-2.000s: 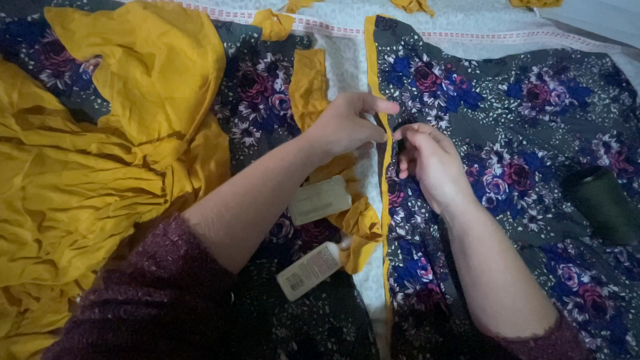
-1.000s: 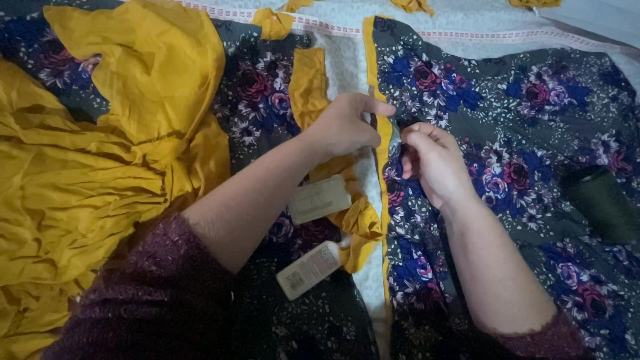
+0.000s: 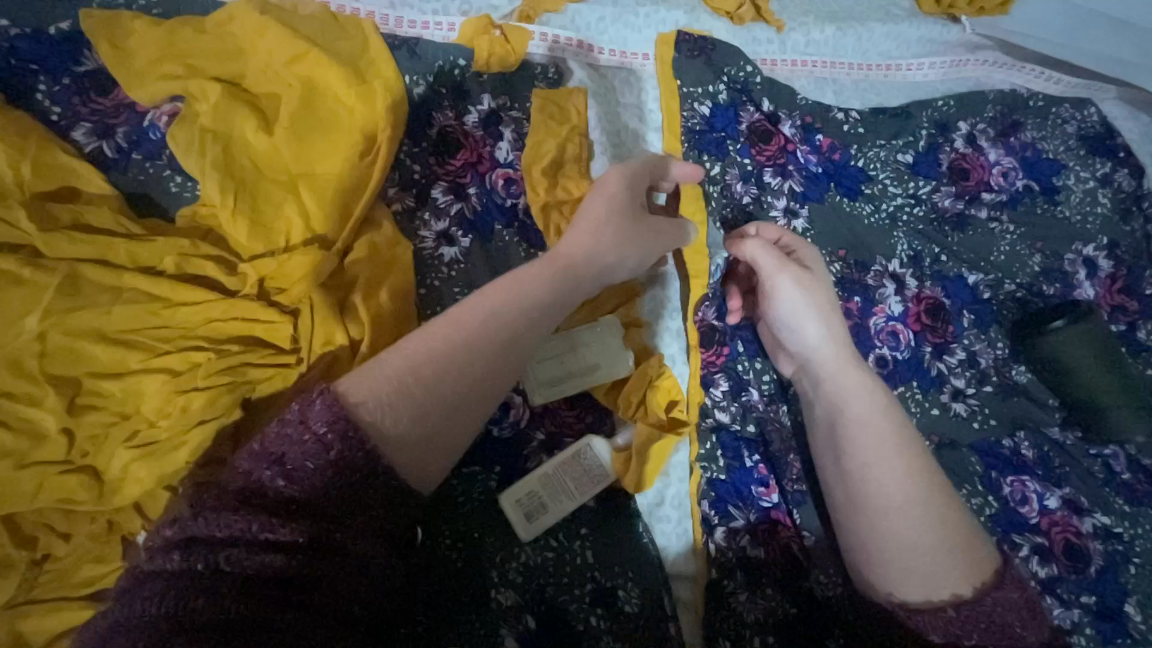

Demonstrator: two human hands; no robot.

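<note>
A dark floral fabric piece (image 3: 900, 207) with a yellow edging strip (image 3: 670, 108) along its left side lies on the right. My left hand (image 3: 630, 216) is at that strip, its index finger and thumb apart on the yellow, the other fingers curled. Just to the right, my right hand (image 3: 783, 288) has thumb and index finger together at the floral fabric beside the strip; whether it pinches the cloth or something small is too fine to tell. Below my left hand lie a flat pale packet (image 3: 580, 360) and a small white bottle (image 3: 558, 486) bearing print.
Bunched yellow fabric (image 3: 135, 315) covers the left side, over more floral fabric (image 3: 468, 162). Yellow scraps (image 3: 558, 135) lie between the floral pieces. A measuring tape (image 3: 612, 52) runs across the top. A dark thread spool (image 3: 1080, 369) rests on the right fabric.
</note>
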